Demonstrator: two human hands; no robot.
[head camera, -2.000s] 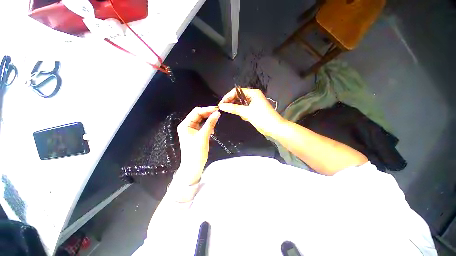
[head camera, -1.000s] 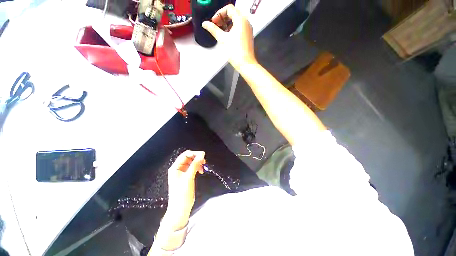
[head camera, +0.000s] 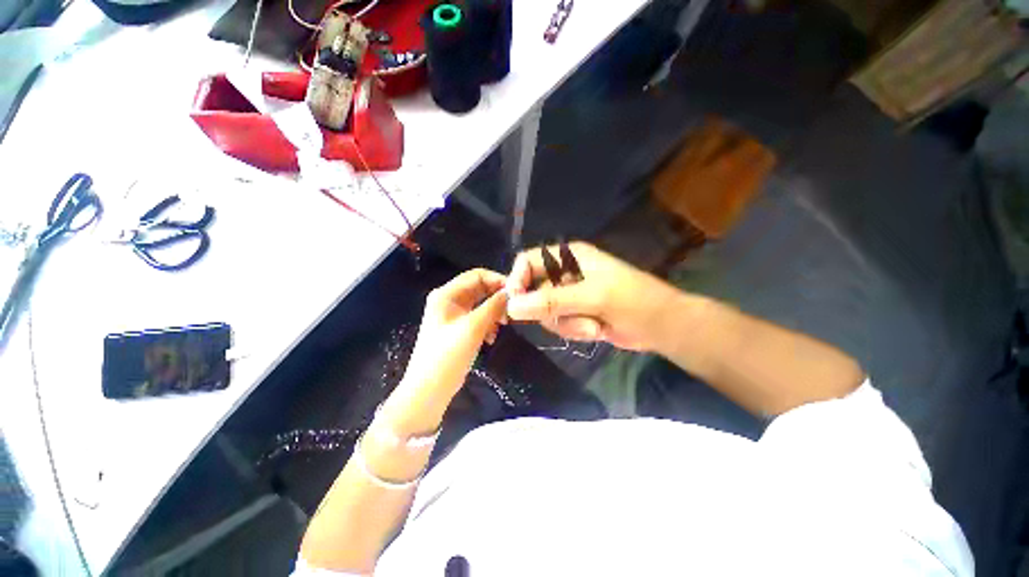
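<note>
My left hand (head camera: 457, 321) and my right hand (head camera: 575, 295) meet fingertip to fingertip above the lap. Both pinch something too small to make out. A small dark two-bladed tool, like thread snips (head camera: 561, 263), is tucked in the fingers of my right hand. The black tweed fabric (head camera: 397, 352) hangs over the lap below my hands. The braided trim (head camera: 322, 440) with silver-white flecks runs along its lower left edge. A thin silver-flecked line also shows just right of my left wrist.
The white table (head camera: 282, 271) at the left holds a phone (head camera: 167, 361), small scissors (head camera: 172, 233), large shears (head camera: 70, 214), a red box (head camera: 243, 126) and a black thread cone (head camera: 454, 62). A wooden stool (head camera: 713, 178) stands beyond my right hand.
My right hand has come back from beside the thread cone to meet my left hand over the lap. My left hand has risen slightly and moved right.
</note>
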